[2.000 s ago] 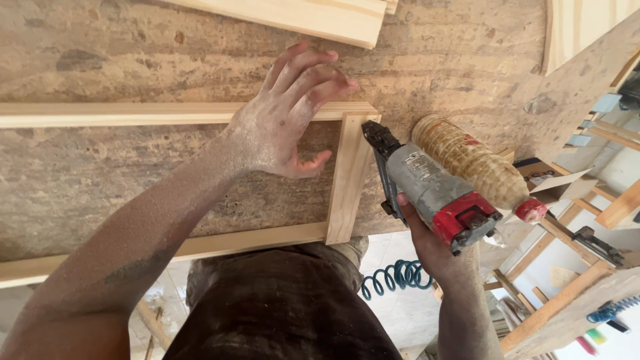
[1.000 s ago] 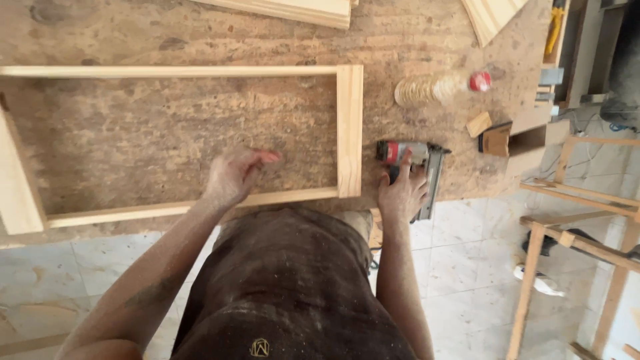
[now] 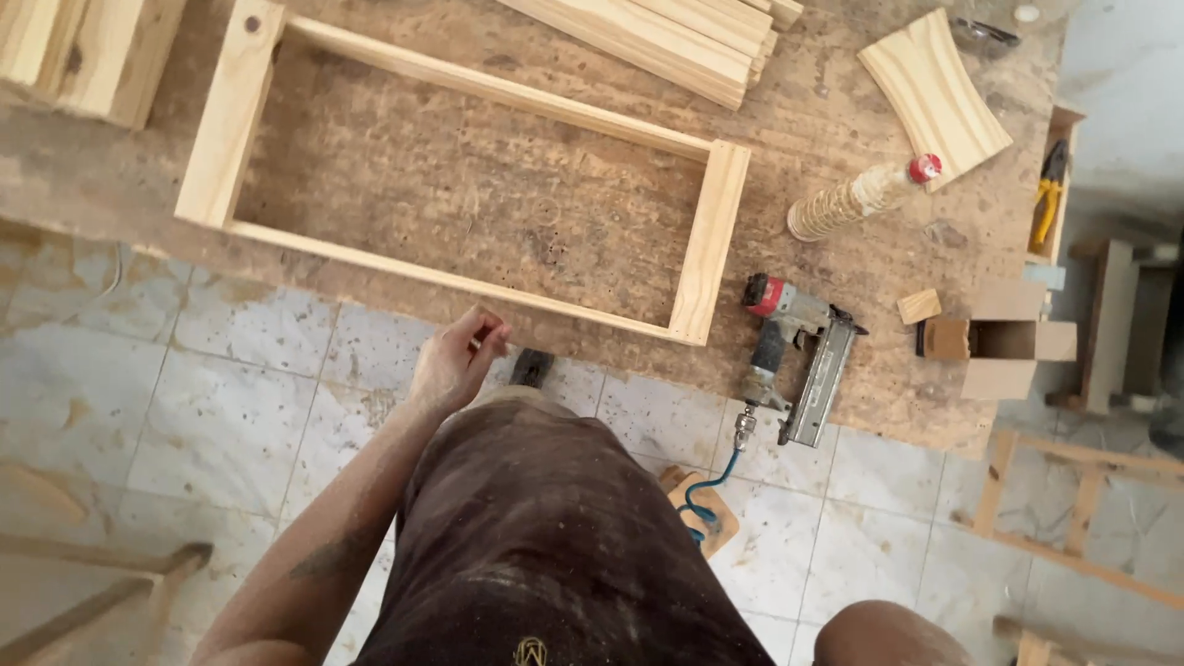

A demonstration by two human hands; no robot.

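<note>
My left hand (image 3: 462, 356) is at the front edge of the workbench, its fingers curled near the front rail of a rectangular pine frame (image 3: 708, 245). Whether something small is between the fingertips is unclear. My right hand is out of view; only a bare knee or elbow-like part of me shows at the bottom right. A pneumatic nailer (image 3: 786, 314) lies on its side at the bench's front edge, right of the frame, no hand on it. Its coiled blue air hose (image 3: 698, 509) hangs down beside my dark apron.
Stacked pine boards (image 3: 647, 37) lie behind the frame, another stack (image 3: 92, 55) at upper left. On the right are a plastic bottle (image 3: 851, 199), a curved pine piece (image 3: 939, 97), a small wood block (image 3: 919, 305), an opened cardboard box (image 3: 1004, 339) and yellow-handled pliers (image 3: 1047, 199).
My right hand, earlier on the nailer, has let go and left the view. The nailer now lies on the bench. My left hand has moved from over the frame to the bench's front edge.
</note>
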